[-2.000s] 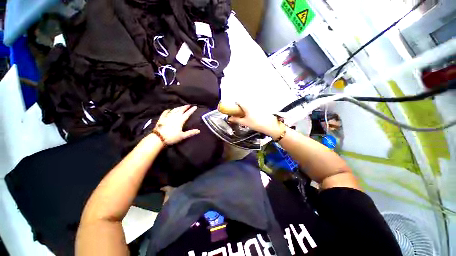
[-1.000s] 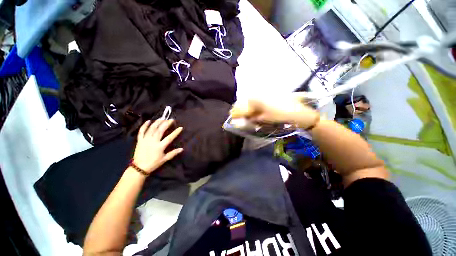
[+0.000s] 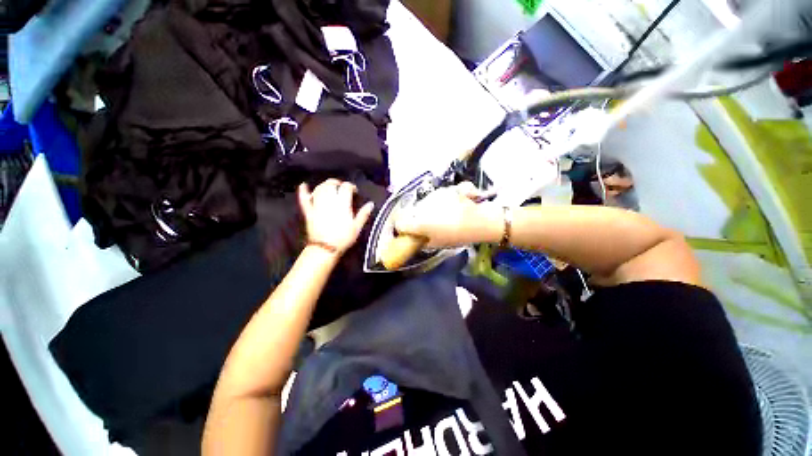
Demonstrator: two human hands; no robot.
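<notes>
A dark brown-black garment [image 3: 278, 209] lies on the black padded form [image 3: 169, 329] in front of me. My left hand [image 3: 331, 214] rests on the garment with its fingers spread, just left of the iron. My right hand [image 3: 450, 216] is closed on the tan handle of the steam iron [image 3: 392, 233]. The iron's silver pointed plate lies at the garment's right edge, and my hand hides part of it. White drawcords [image 3: 283, 135] and a white label [image 3: 310, 91] lie on the garment pile [image 3: 191, 98] beyond.
The white table [image 3: 427, 71] runs under the work. A hose and black cable [image 3: 570, 98] come from the upper right to the iron. A light blue board [image 3: 67, 44] and a blue bin [image 3: 55, 142] are at far left. A floor fan [image 3: 775, 392] is at lower right.
My left hand has moved right, towards the iron. The iron in my right hand has turned and its handle now points towards me. The cloth near my left hand has shifted.
</notes>
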